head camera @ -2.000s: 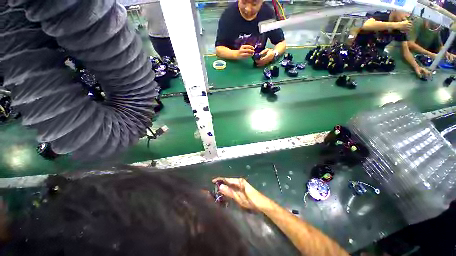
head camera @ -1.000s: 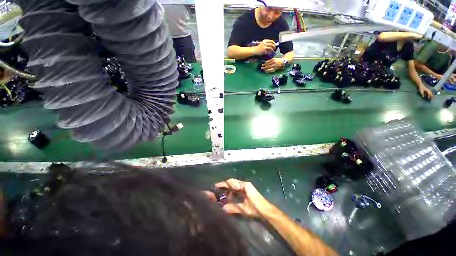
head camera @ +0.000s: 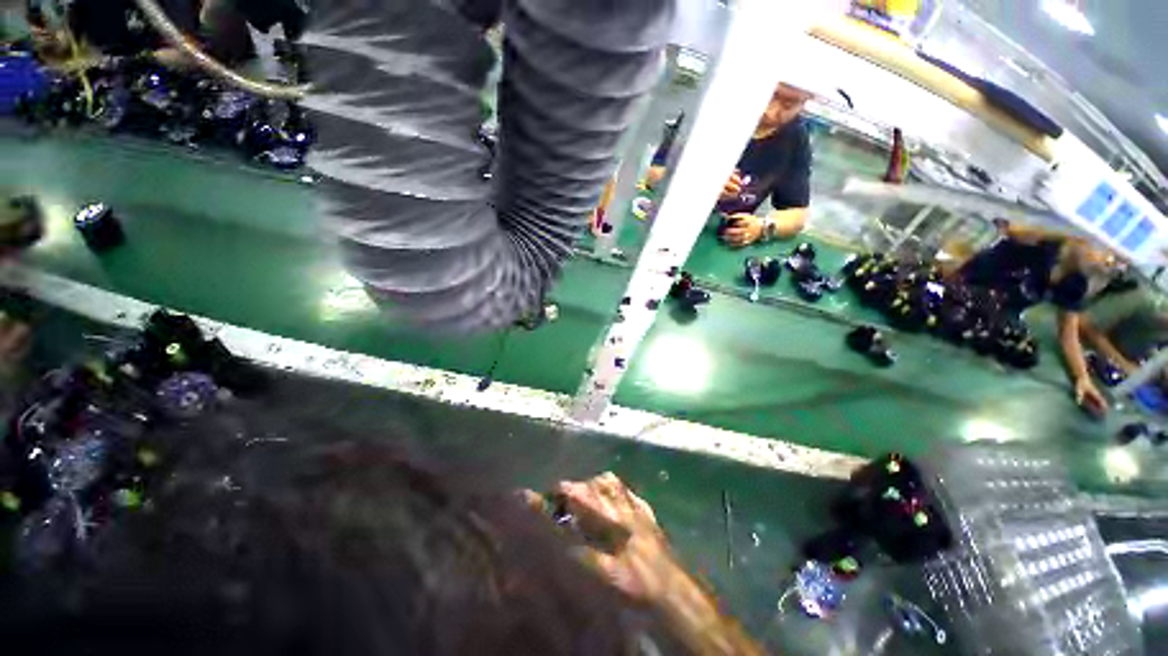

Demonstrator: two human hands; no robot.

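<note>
My right hand point(head camera: 612, 523) is at the lower middle, over the dark green bench, with bent fingers around a small dark part point(head camera: 561, 510) at its fingertips. Most of that part is hidden. Of my left hand only a fingertip point(head camera: 535, 499) seems to show beside the part; dark hair covers the rest. A round circuit board point(head camera: 820, 587) lies on the bench to the right, below a black housing with a green spot point(head camera: 845, 565). A small part with wires point(head camera: 912, 618) lies right of the board. A slim dark stick point(head camera: 728, 528) lies between my right hand and the board.
Black housings point(head camera: 897, 506) and clear plastic trays point(head camera: 1025, 551) stand at the right. More dark units point(head camera: 77, 449) are piled at the left. A white rail point(head camera: 384, 372) with a post point(head camera: 666, 244) edges the green belt point(head camera: 756, 385). A grey hose point(head camera: 423, 167) hangs above. People sit across the belt.
The view has tilted and turned left, showing the left pile. The hands stay together at the small part; my right hand's fingers look more closed around it and less of the part shows.
</note>
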